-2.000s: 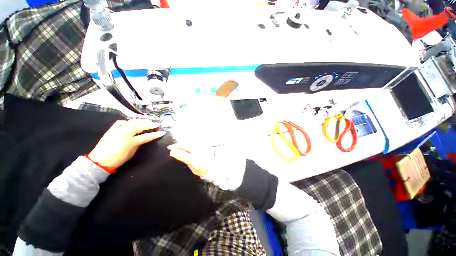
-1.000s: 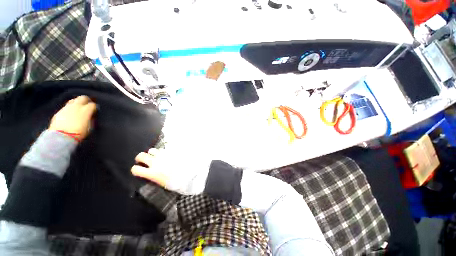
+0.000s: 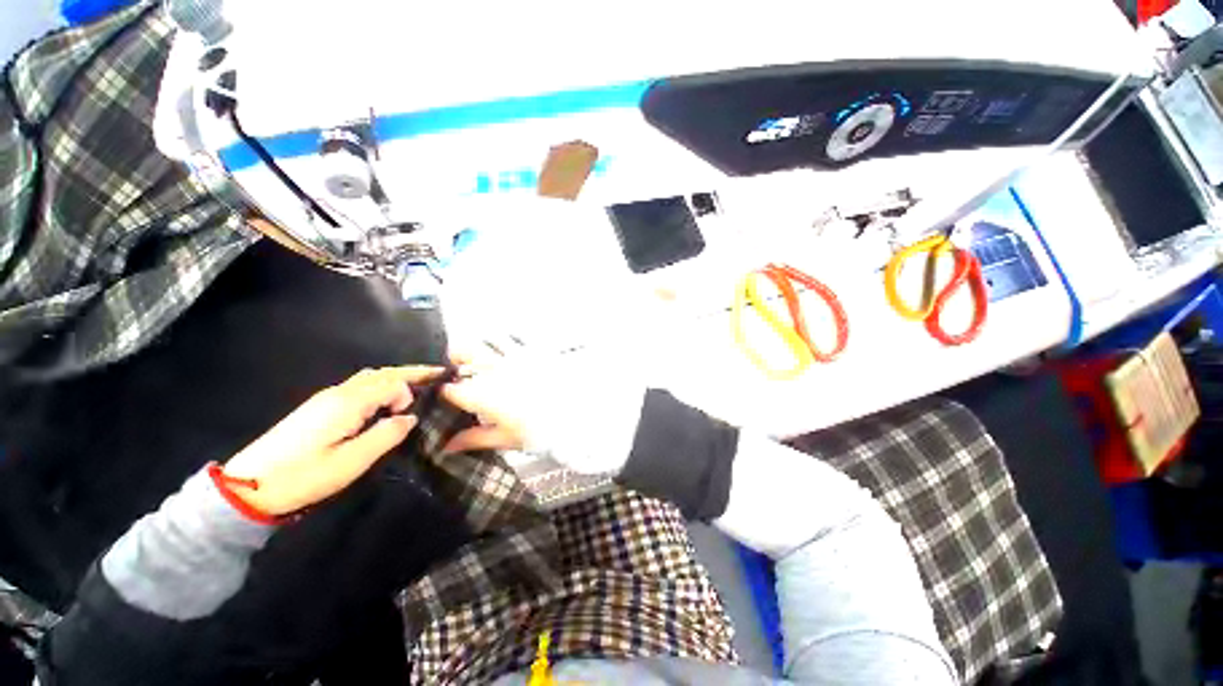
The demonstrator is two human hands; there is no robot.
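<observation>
A large black fabric piece (image 3: 161,402) lies left of and in front of the needle area (image 3: 409,268), reaching under the presser foot. A dark plaid fabric piece (image 3: 490,496) lies at its right edge and hangs toward the lap. My left hand (image 3: 329,442) lies on the black fabric, its thumb and fingers pinching the fabric edge a little in front of the needle. My right hand (image 3: 503,402) meets it from the right, fingers holding the same edge where black and plaid meet; it is partly washed out by glare.
The white machine head (image 3: 537,54) spans the back. Two pairs of looped scissors (image 3: 791,322) lie at right, near a black flat rectangle (image 3: 655,232) and a tan scrap (image 3: 567,170). Plaid fabric (image 3: 939,523) hangs below the table edge at right; more plaid (image 3: 107,174) drapes behind left.
My left hand has moved right from the middle of the black fabric to its edge. My right hand has moved up and right, and the two hands now meet at the edge. The view has shifted.
</observation>
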